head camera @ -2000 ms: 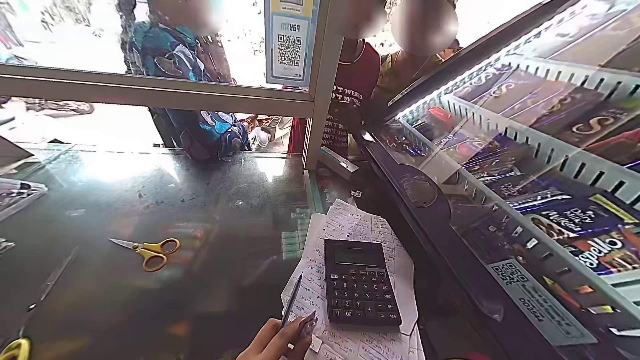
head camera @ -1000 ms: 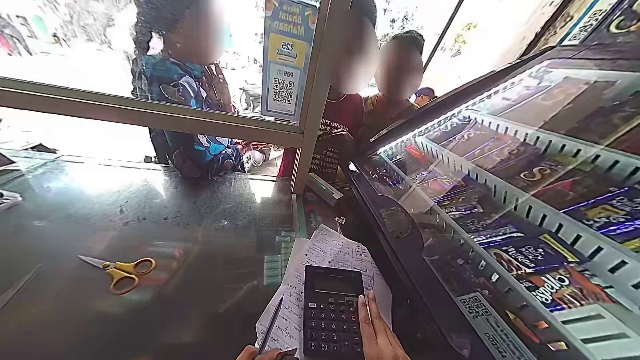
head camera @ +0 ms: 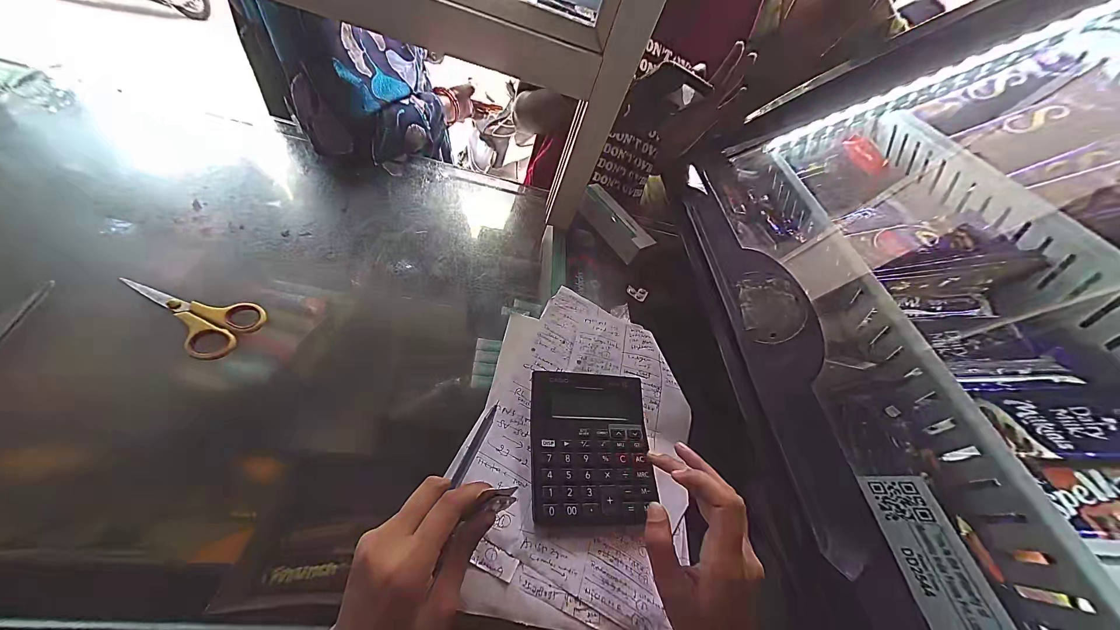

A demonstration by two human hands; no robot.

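Observation:
A black desk calculator (head camera: 588,448) lies on handwritten paper sheets (head camera: 595,350) on the dark counter. My left hand (head camera: 429,547) is closed around a pen (head camera: 472,444), its tip pointing up and away over the sheets at the calculator's left. Something small and dark also shows between those fingers; I cannot tell what it is. At the calculator's right edge is my right hand (head camera: 704,542), fingers apart, the index fingertip at the upper right keys and the thumb by the lower right corner. It holds nothing.
Yellow-handled scissors (head camera: 206,324) lie on the glass-topped counter (head camera: 394,289) at left. A metal window frame (head camera: 608,96) stands ahead, with people beyond it. A small box (head camera: 615,223) rests by its foot. To the right is a lit display case (head camera: 884,306) of packaged chocolates.
My right hand, absent two seconds ago, came onto the calculator's right side and now has its fingers spread at the edge. The view has tilted down. A person's raised hand now shows beyond the frame.

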